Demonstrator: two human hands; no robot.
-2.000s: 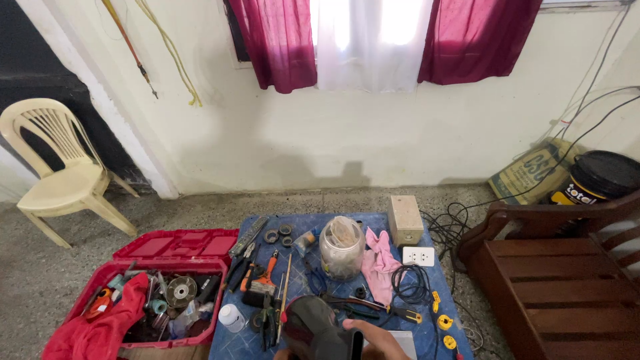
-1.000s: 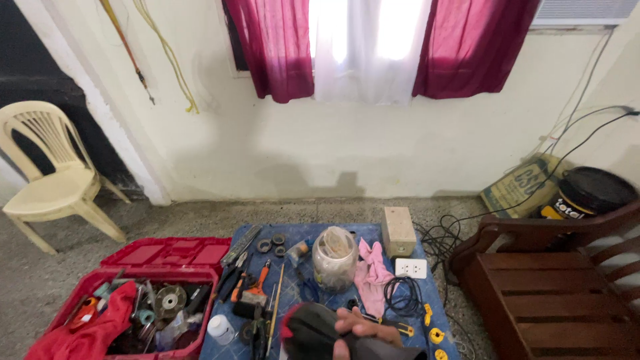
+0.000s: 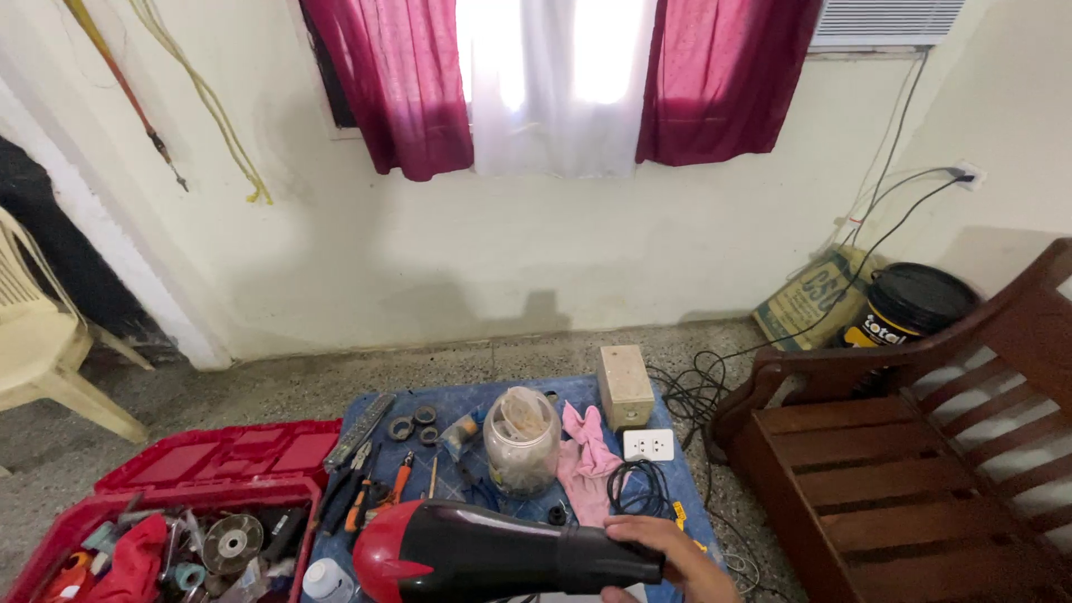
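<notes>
A black and red hair dryer [image 3: 502, 553] lies crosswise over the near part of the blue table, its nozzle pointing right. My right hand [image 3: 678, 557] has its fingers around the nozzle end. My left hand does not show. Behind the dryer stand a clear plastic jar [image 3: 523, 448] with bags inside, a pink cloth [image 3: 586, 465] and a coiled black cable [image 3: 638, 487]. Pliers [image 3: 343, 490], an orange-handled tool [image 3: 402, 477] and rolls of tape [image 3: 402, 428] lie to the left. A white-capped bottle [image 3: 327, 579] is beside the dryer's red end.
An open red toolbox [image 3: 310, 511] full of parts adjoins the table's left side. A wooden box [image 3: 626, 387] and a white socket outlet [image 3: 648, 445] are at the table's right. A wooden bench [image 3: 854, 419], tangled cords [image 3: 695, 385] and a plastic chair [image 3: 42, 347] stand around.
The hair dryer has turned and now lies crosswise, with its red end to the left. My right hand has shifted to the nozzle end.
</notes>
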